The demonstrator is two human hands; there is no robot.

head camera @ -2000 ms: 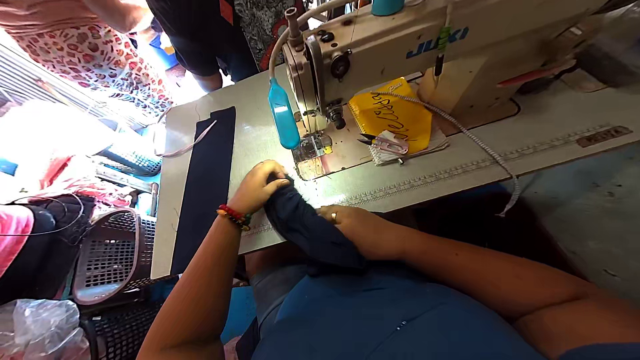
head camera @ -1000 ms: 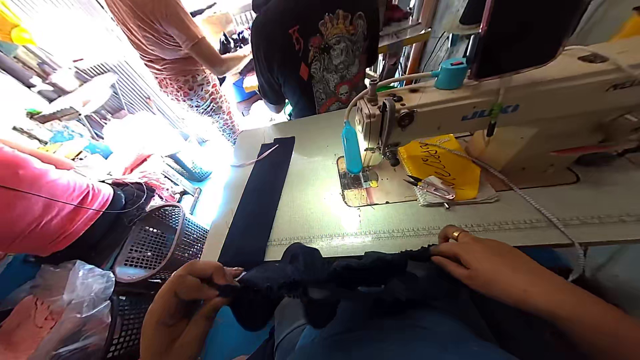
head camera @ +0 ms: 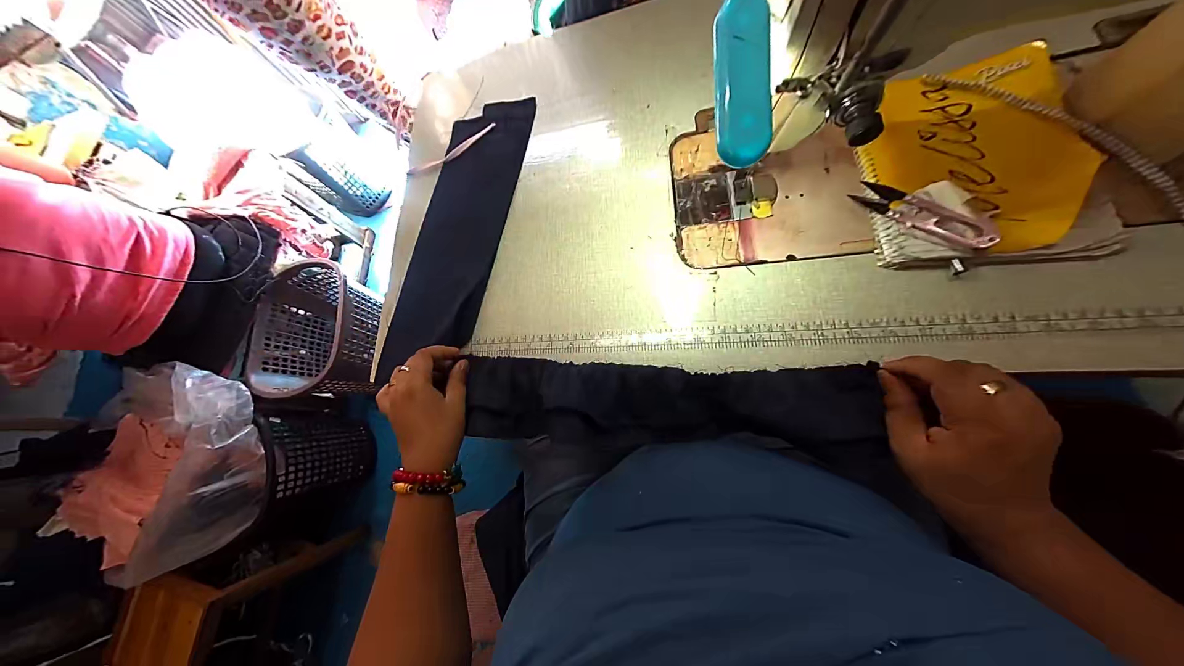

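Note:
A gathered dark navy fabric piece [head camera: 675, 393] is stretched sideways along the front edge of the sewing table. Its left end is pinched by my left hand [head camera: 425, 402], which wears bead bracelets. The other end is between the thumb and fingers of my right hand [head camera: 976, 430]. Just behind the fabric runs a measuring tape [head camera: 740, 333] along the tabletop. A flat dark navy strip [head camera: 467, 217] lies beyond my left hand, with a thin pale pink strip [head camera: 467, 148] across its far end. The sewing machine's needle plate [head camera: 740, 196] is beyond the tape.
Pink-handled thread snips [head camera: 939, 222] rest on a yellow envelope [head camera: 990, 148] bearing handwriting, at the right. A turquoise object [head camera: 743, 83] hangs by the machine head. Plastic baskets [head camera: 298, 328], a clear plastic bag [head camera: 208, 444] and a person in pink [head camera: 92, 259] are at the left.
The navy fabric, bunched near the needle two seconds ago, is now drawn out straight along the table edge. My hands have moved apart. The view has tilted down and closer.

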